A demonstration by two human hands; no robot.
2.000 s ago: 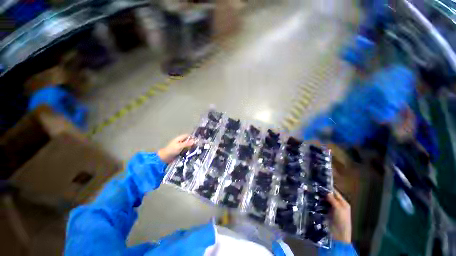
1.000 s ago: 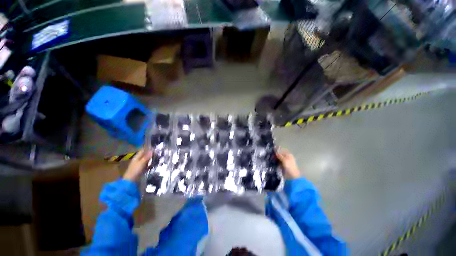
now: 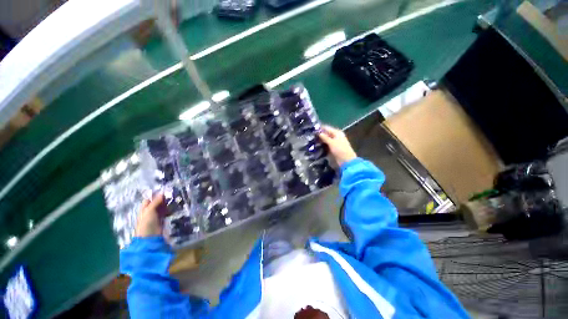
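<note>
A clear blister tray [image 3: 240, 165] with rows of pockets holding dark parts is held tilted over the near edge of the green bench. My left hand [image 3: 150, 217] grips its lower left edge. My right hand [image 3: 337, 145] grips its right edge. The fingers under the tray are hidden. Another clear or silvery tray [image 3: 121, 190] lies on the bench, partly behind the left end of the held tray.
The green bench [image 3: 99, 146] curves across the view. A black bagged bundle [image 3: 372, 65] lies on it. To the right are a tan board [image 3: 439, 140], a black panel [image 3: 507, 93] and black wrapped items [image 3: 532, 199]. A blue-rimmed basket [image 3: 20, 294] is at lower left.
The view has turned from the floor, blue stool and cartons to the green bench. The tray, still in both hands, is now over the bench edge and tilted, its right end higher in view.
</note>
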